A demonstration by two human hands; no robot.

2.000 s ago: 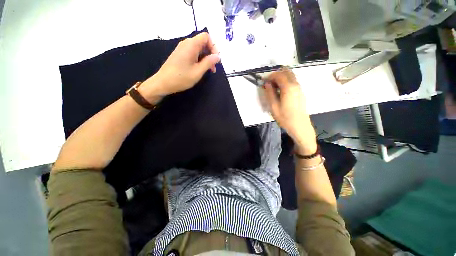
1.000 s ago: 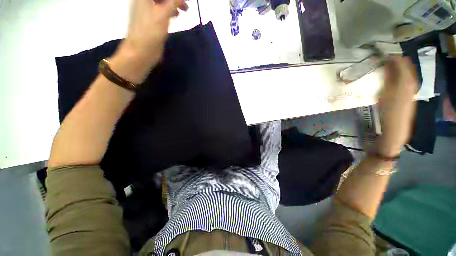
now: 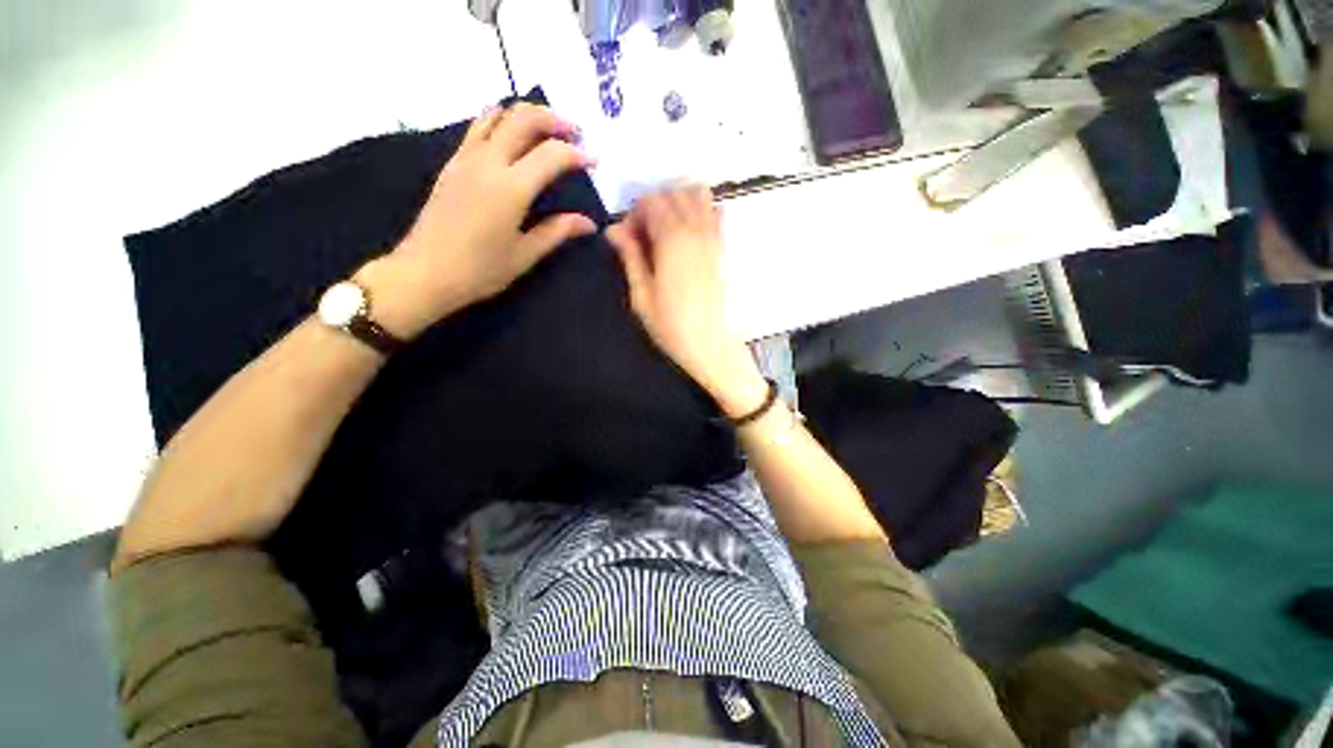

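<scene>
A large black fabric panel [image 3: 483, 380] lies on the white table and hangs into the lap. My left hand [image 3: 490, 219] lies on its upper part, fingers spread near the top corner. My right hand [image 3: 676, 271] is at the panel's right edge, its fingertips at the cloth; whether they pinch it is hard to tell. The presser foot and needle area [image 3: 608, 73] of the machine is just above the hands, under violet-white light.
A dark-screened smartphone [image 3: 841, 81] lies on the machine bed. A pale strip [image 3: 994, 158] rests right of it. Black pieces [image 3: 1170, 300] hang at right, and another dark heap [image 3: 906, 446] is below the table. A green cloth [image 3: 1213, 585] lies at lower right.
My left hand has come back down onto the panel. My right hand has moved left from the far right of the table to the panel's edge. The view has shifted slightly.
</scene>
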